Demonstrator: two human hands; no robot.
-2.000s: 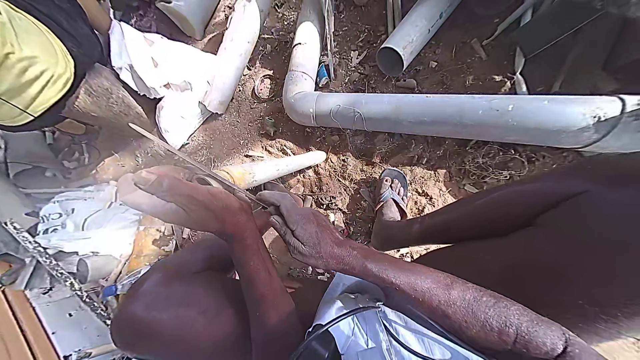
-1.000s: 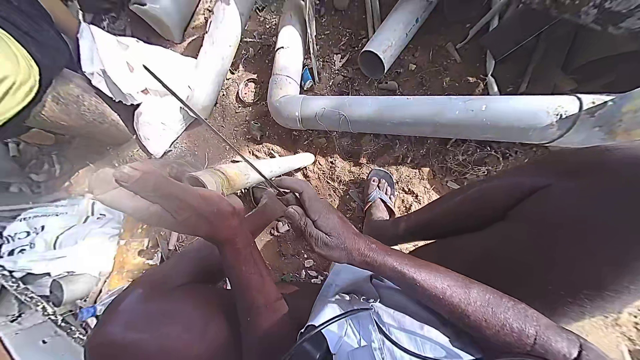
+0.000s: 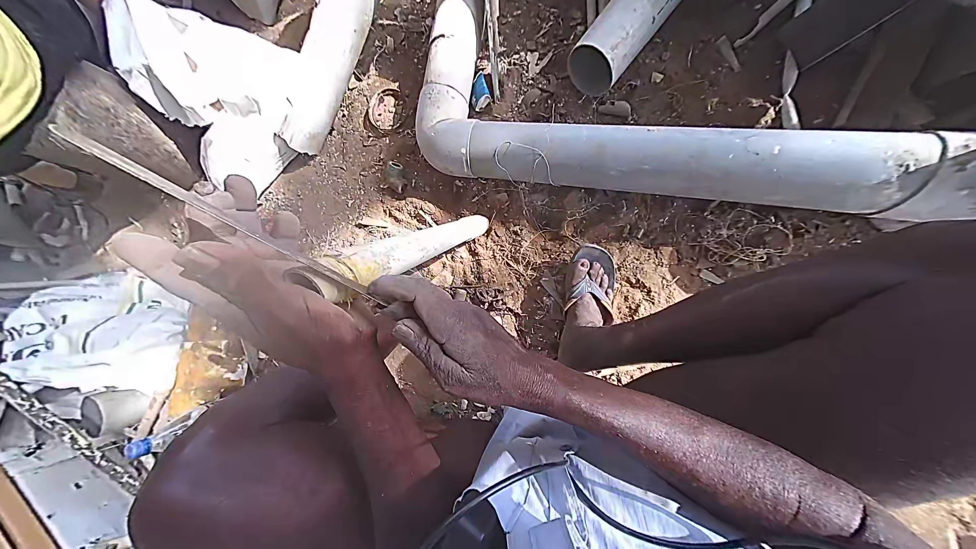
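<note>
A long, thin, flat strip (image 3: 164, 185), perhaps metal, slants from the upper left down to my right hand (image 3: 461, 339), whose thumb and fingers close on its lower end. My left hand (image 3: 274, 297) is blurred, its palm turned up and fingers apart, close beneath the strip; whether they touch I cannot tell. Just behind the hands, a pale, yellow-stained tube (image 3: 412, 248) lies on the soil, its hollow near end partly hidden by my left hand. My sandalled foot (image 3: 589, 282) rests right of the tube.
A grey plastic pipe with an elbow (image 3: 656, 160) crosses beyond my foot, and an open-ended pipe (image 3: 621, 42) lies behind it. White cloth (image 3: 206, 69) covers part of another pipe at upper left. Printed white sacking (image 3: 91, 328), a chain (image 3: 53, 427) and scraps lie at left.
The strip has tilted to a shallower slant than one second ago, its far end now lower and farther left. My right hand keeps its grip, and my left hand remains open beside the strip.
</note>
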